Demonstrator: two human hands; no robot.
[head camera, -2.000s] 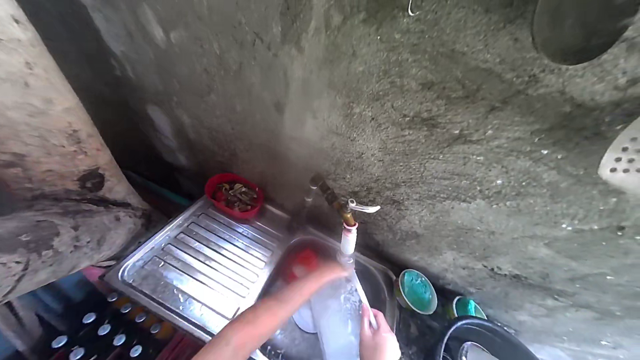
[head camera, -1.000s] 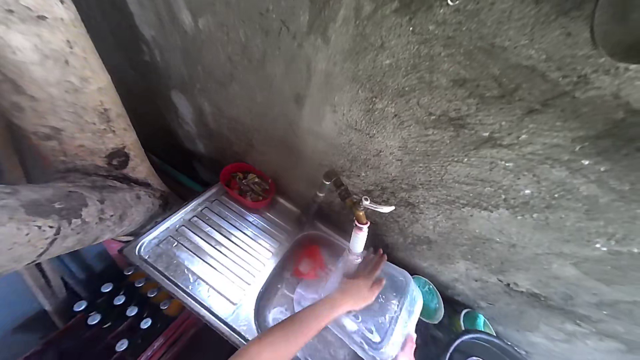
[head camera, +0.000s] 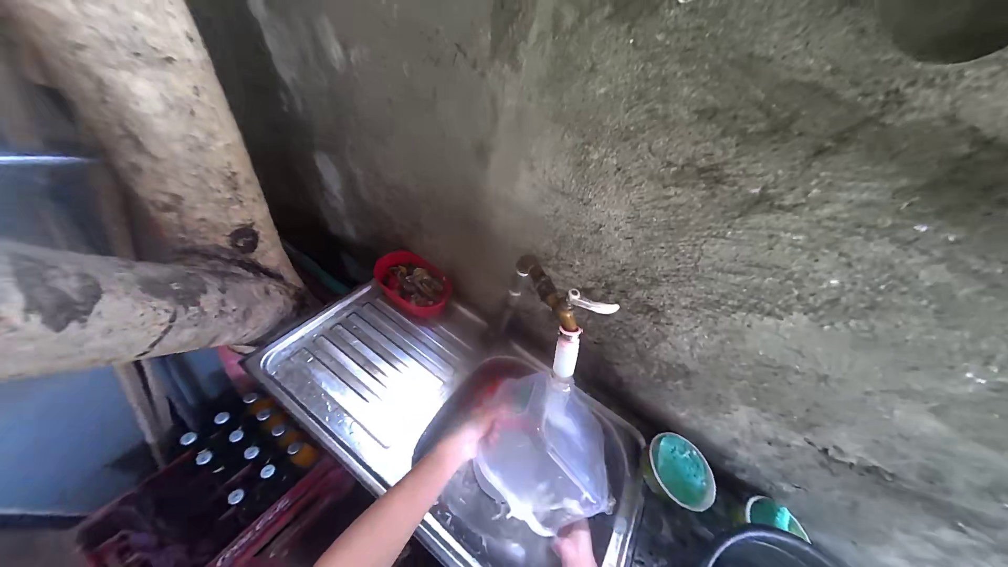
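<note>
A clear plastic container (head camera: 543, 457) is tilted in the basin of the stainless steel sink (head camera: 622, 543), under the white spout of a brass tap (head camera: 565, 315). Water runs from the spout onto it and spills off its lower edge. My left hand (head camera: 480, 425) is at the container's left side, its fingers blurred. At the bottom edge, my right hand (head camera: 576, 543) grips the container, partly hidden by it. Something red lies in the basin behind my left hand, mostly covered.
A red plastic bowl (head camera: 445, 303) of scraps stands on the drainboard's back corner. Green-lined bowls (head camera: 682, 471) and a dark basin (head camera: 764, 539) are right of the sink. A crate (head camera: 264, 520) of capped bottles sits lower left, beneath wooden poles (head camera: 150, 303). A rough cement wall (head camera: 748, 260) rises behind.
The container has been turned and tilted under the water. My left hand has gone from its upper face near the spout to its left side. The view has shifted somewhat.
</note>
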